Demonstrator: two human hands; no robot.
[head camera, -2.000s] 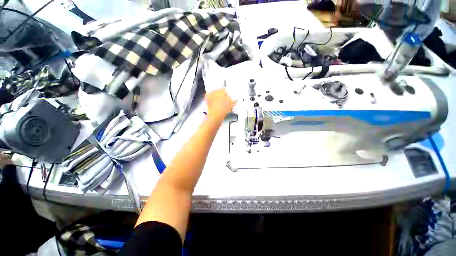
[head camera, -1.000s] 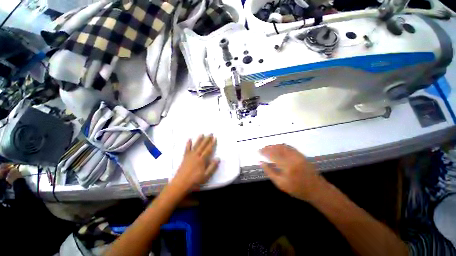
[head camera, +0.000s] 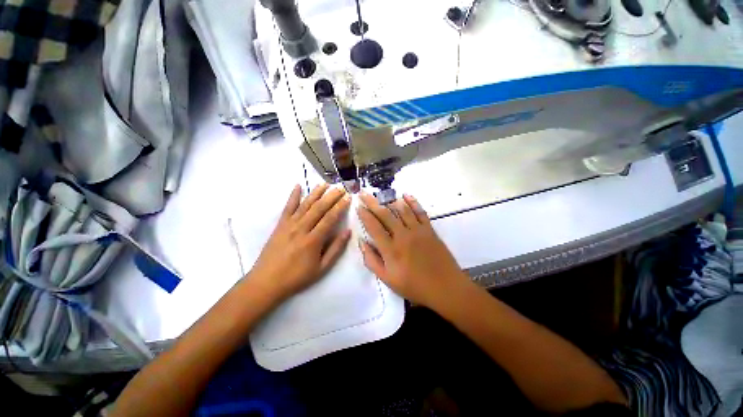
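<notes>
A white pocket piece with rounded corners lies flat at the left end of the machine, its near end over the table's front edge. A thin line runs inside its border. My left hand lies flat on the piece, fingers spread towards the needle. My right hand lies flat on its right side, fingertips by the presser foot. The fingertips of both hands are close to the foot. The cloth under the hands and foot is hidden. The white sewing machine has a blue stripe.
A tied bundle of grey strips lies at left, its tie ending in blue. Checked and grey garment parts are heaped upper left. A layered pale stack lies behind the machine head. A fanned pile is low at right, a dark panel above it.
The view has moved closer to the needle. My left hand first reached behind the head, then lay on the piece at the table's front. Now both hands and the piece are at the presser foot.
</notes>
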